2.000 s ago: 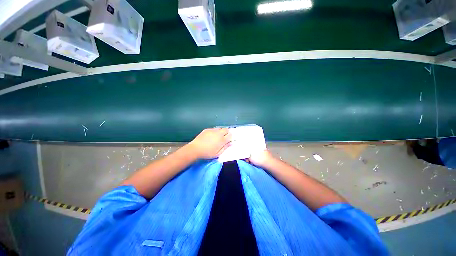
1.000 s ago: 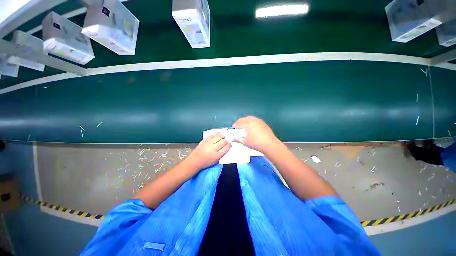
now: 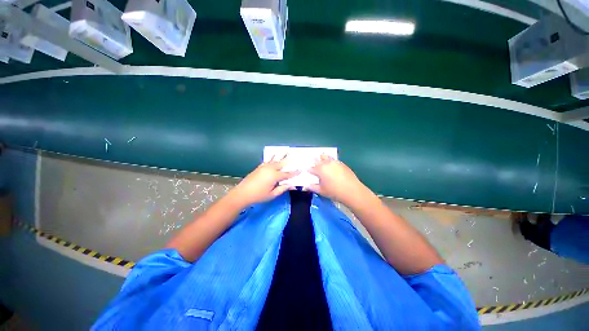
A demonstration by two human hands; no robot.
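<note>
A white retail box [image 3: 300, 155] is at my waist, over the near edge of the green conveyor belt [image 3: 387, 129]. Its top face looks plain and overexposed, so flaps cannot be told apart. My left hand [image 3: 265, 181] lies on its left side with the fingers spread over the white face. My right hand [image 3: 332, 178] lies on its right side in the same way. Both hands hold the box, fingertips near its middle. The underside of the box is hidden.
Several white printed boxes [image 3: 265, 29] stand on the far belt, behind a pale divider rail [image 3: 310, 81]. Thin white slivers lie on the belt and the grey floor [image 3: 116, 187]. Part of another person, a blue sleeve [image 3: 571, 238], shows at the right edge.
My right hand has drawn back from the top of the white piece to its right side. The white shape now looks like a neat rectangle, slightly higher in view. The view has tilted.
</note>
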